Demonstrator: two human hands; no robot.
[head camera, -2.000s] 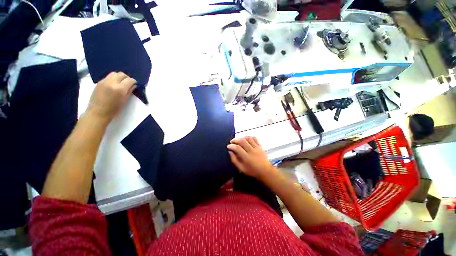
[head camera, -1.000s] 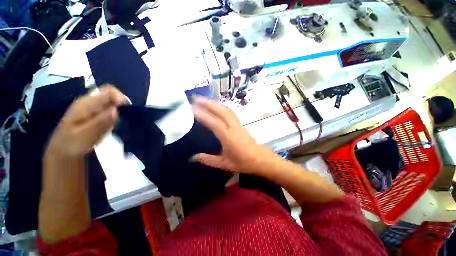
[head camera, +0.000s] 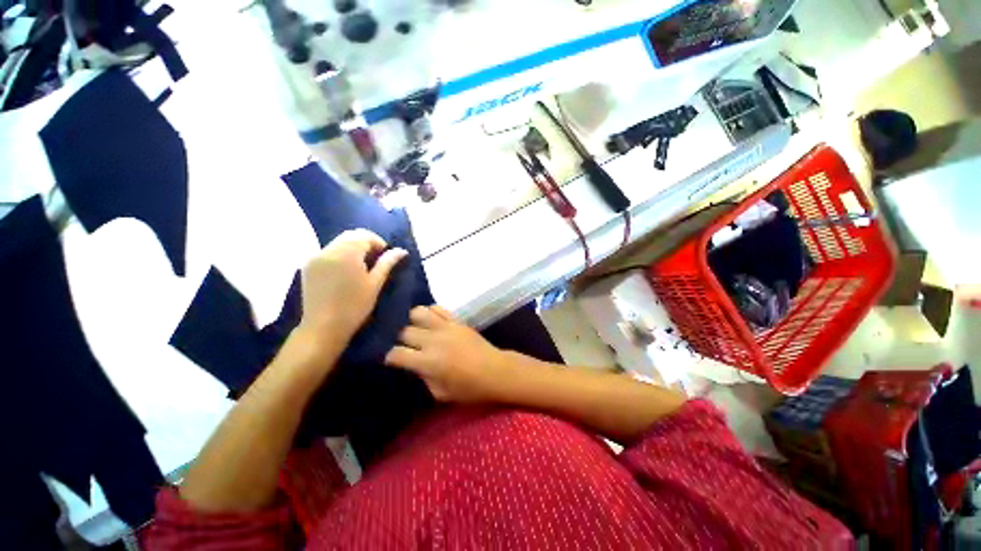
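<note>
A dark navy cut panel (head camera: 326, 205) lies on the white table in front of me, its upper end near the needle area (head camera: 377, 172) of the white sewing machine. My left hand (head camera: 346, 285) grips the panel's cloth near its right edge, thumb and fingers together. My right hand (head camera: 439, 353) is just below it, fingertips on the same cloth, pinching its edge. A pointed dark part of the cloth (head camera: 221, 328) spreads to the left. The lower part of the panel is hidden by my hands and lap.
Other dark panels lie left (head camera: 118, 151) and far left (head camera: 48, 344). Right of the needle are a red-handled tool (head camera: 551, 188), a black-handled screwdriver (head camera: 602, 183), a black attachment (head camera: 654, 131) and a grey tray (head camera: 742, 108). A red basket (head camera: 823, 291) stands lower right.
The view has shifted right. My left hand has come from the left to the panel before the needle and now grips cloth there. My right hand has lowered and closed on the cloth edge.
</note>
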